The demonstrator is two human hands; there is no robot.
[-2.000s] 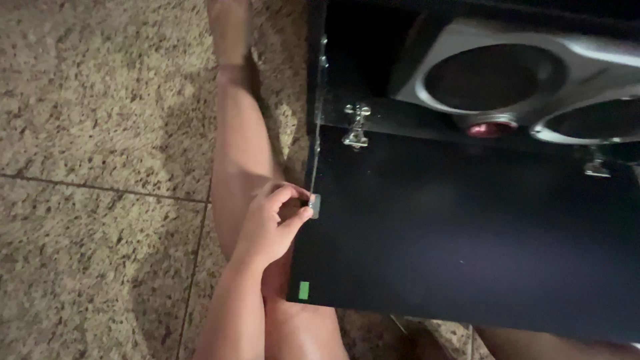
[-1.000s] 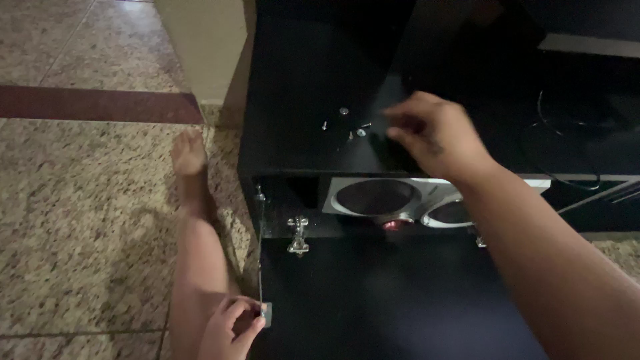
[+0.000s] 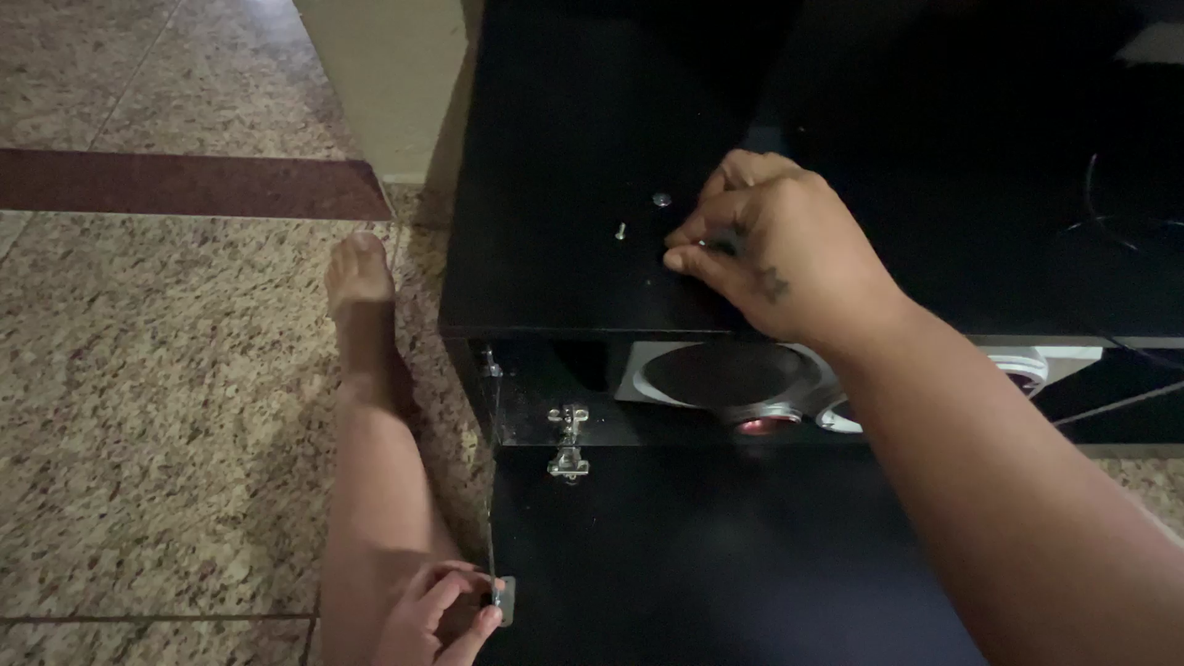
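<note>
My left hand [image 3: 444, 610], low in the view, pinches a small metal bracket [image 3: 506, 599] at the left edge of the lowered black door panel [image 3: 721, 555]. A thin stay [image 3: 493, 499] runs up from the bracket to a fitting [image 3: 490, 363] inside the black cabinet. Over the cabinet top [image 3: 555, 277], my right hand [image 3: 777, 240] has its thumb and forefinger together at the surface; a small shiny piece shows behind them, and whether it is gripped is hidden. Left of these fingers lie a small screw [image 3: 621, 231] and a round metal piece [image 3: 661, 199].
A metal hinge [image 3: 568, 444] joins door and cabinet. Inside stands a silver speaker unit [image 3: 731, 375] with round dark cones. A thin cable [image 3: 1096, 203] lies on the top at right. My bare leg [image 3: 370, 462] stretches over the speckled floor tiles [image 3: 166, 416] at left.
My right hand, out of view two seconds ago, has come down to the small parts on the cabinet top. My left hand stays at the bracket. The view has shifted up toward the cabinet top.
</note>
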